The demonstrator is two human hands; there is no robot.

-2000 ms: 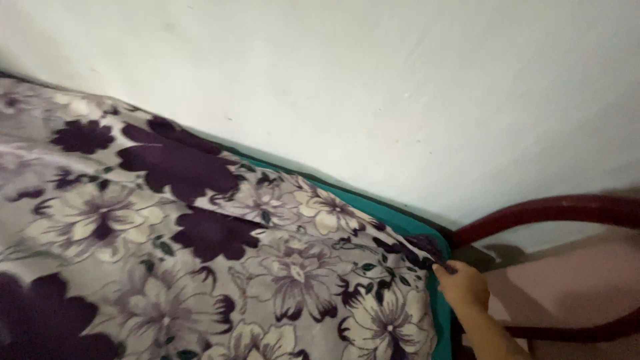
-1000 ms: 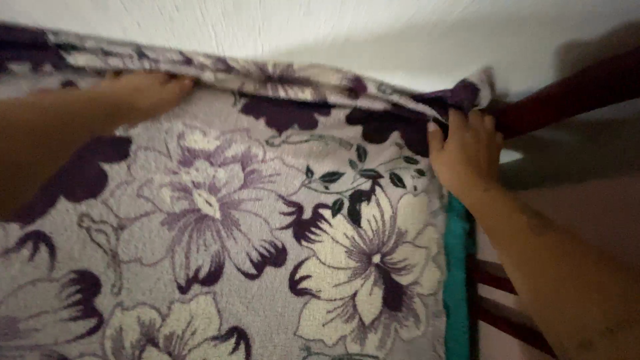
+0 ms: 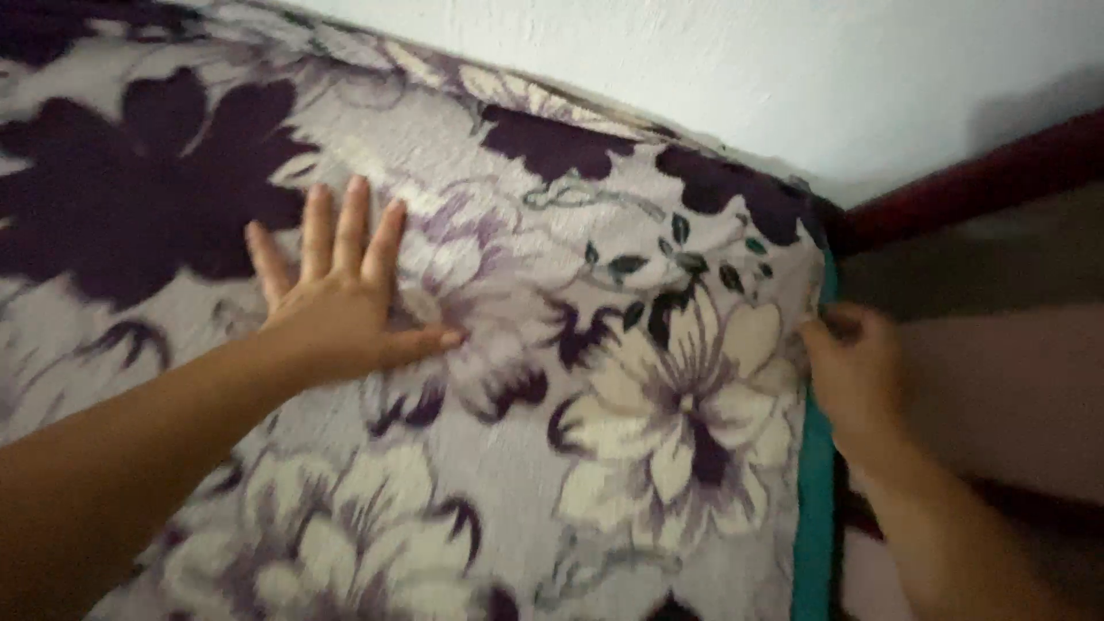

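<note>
A purple, grey and cream flowered blanket [image 3: 483, 483] covers a flat surface with a teal edge [image 3: 815, 500], which looks like a mattress. My left hand [image 3: 345, 302] lies palm down on the blanket with its fingers spread, holding nothing. At the right side my right hand [image 3: 854, 362] pinches the blanket's edge between thumb and fingers, just over the teal border. Near the wall the far edge of the blanket lies in long folds.
A pale wall [image 3: 733, 78] runs along the far side. From the far right corner a dark red rail [image 3: 975, 181] reaches to the right. Dark bars and a pinkish surface [image 3: 1009, 388] show beyond the right edge.
My left hand has left the folded far edge and lies further right, flat on the blanket. My right hand has moved from the far corner down the side. The blanket's raised corner now lies down.
</note>
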